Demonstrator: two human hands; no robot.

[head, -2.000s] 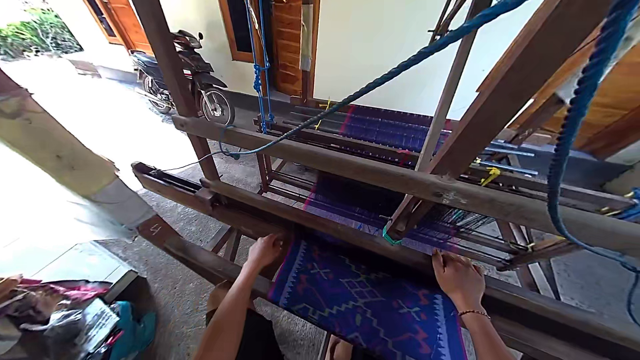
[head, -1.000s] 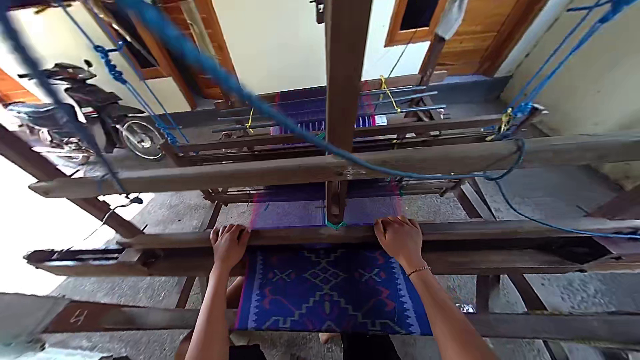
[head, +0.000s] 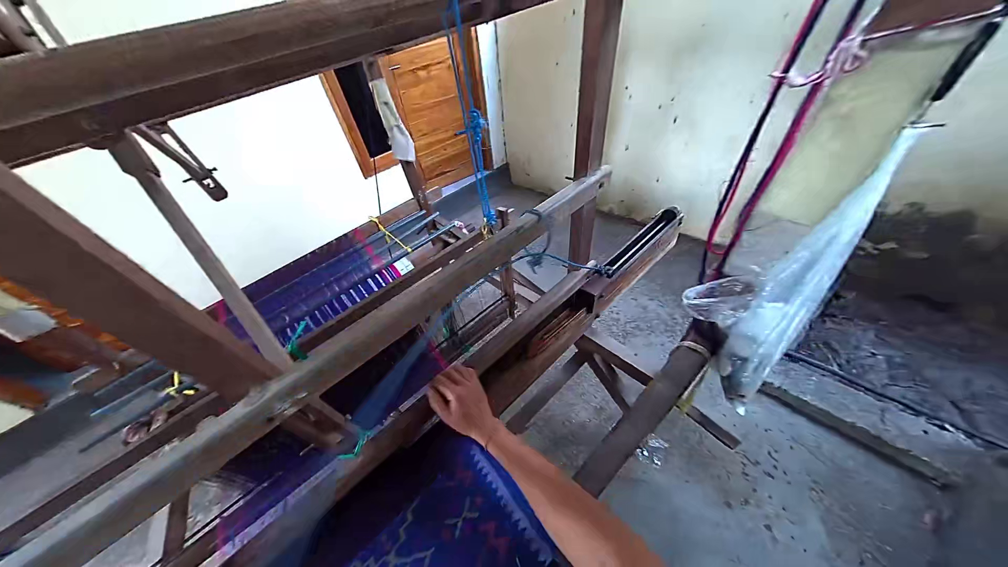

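Observation:
My right hand (head: pixel 465 400) rests with curled fingers over the wooden beater beam (head: pixel 520 346) of a handloom, near the right edge of the blue patterned cloth (head: pixel 457 512). The hand covers the part of the beam under it, and its fingers look closed over the top edge. My left hand is out of view. Purple and blue warp threads (head: pixel 331 291) stretch away behind the beam. A wooden shuttle (head: pixel 557 331) appears to lie in the shuttle box at the beam's right. Green string (head: pixel 358 445) is tied near the swinging wooden arm.
A long wooden crossbar (head: pixel 315 378) runs above the beater. The round cloth beam (head: pixel 646 417) juts out at the right. Beside it hangs a clear plastic bag (head: pixel 803 291), near red and black cords (head: pixel 776 150). Blue cords (head: pixel 475 134) hang over the loom's far side.
The view has swung strongly to the right end of the loom. My left hand, on the beam in both earlier frames, has left the view. My right hand is still on the beam.

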